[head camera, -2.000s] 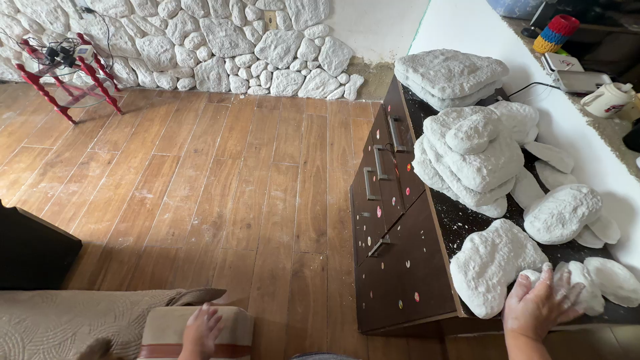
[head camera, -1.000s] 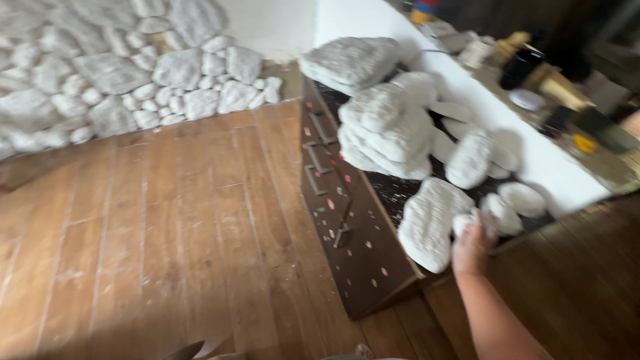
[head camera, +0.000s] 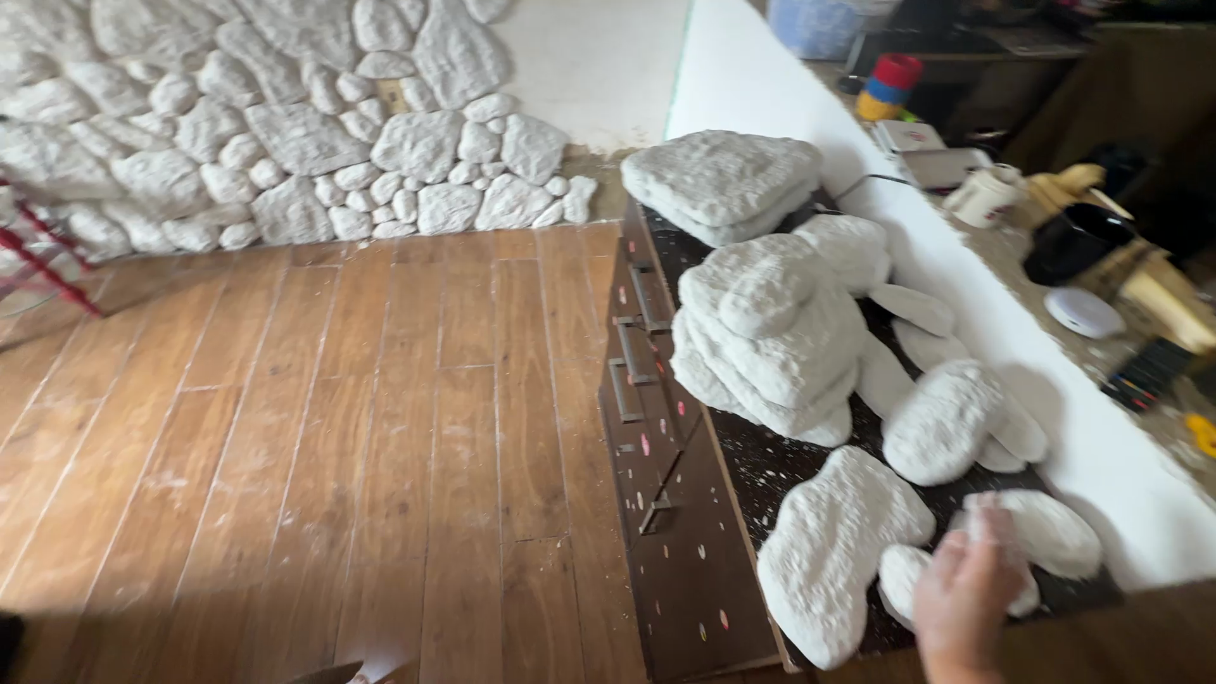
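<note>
White textured faux stones lie on the dark top of a brown drawer cabinet (head camera: 698, 570). My right hand (head camera: 974, 579), dusted white and slightly blurred, is over the small stones at the near end. A small oval stone (head camera: 904, 575) is left of it and a rounder one (head camera: 1054, 534) is to its right; whether the fingers grip one cannot be told. Left of the hand lies a large irregular stone (head camera: 836, 560). An oval stone (head camera: 942, 423) rests beyond the hand, and a stack of stones (head camera: 765, 332) stands farther back. My left hand is not in view.
A low white wall (head camera: 959, 285) runs along the cabinet's right side. Beyond it, a ledge holds a mug (head camera: 985, 195), a black cup (head camera: 1078, 242) and a round white item (head camera: 1083, 313). A stone-covered wall (head camera: 304, 138) and part of a red stand (head camera: 43, 247) are across the wooden floor.
The right hand stays at the small stones on the near end of the cabinet. My left hand, visible at the lower left two seconds ago, is out of view. The view has shifted.
</note>
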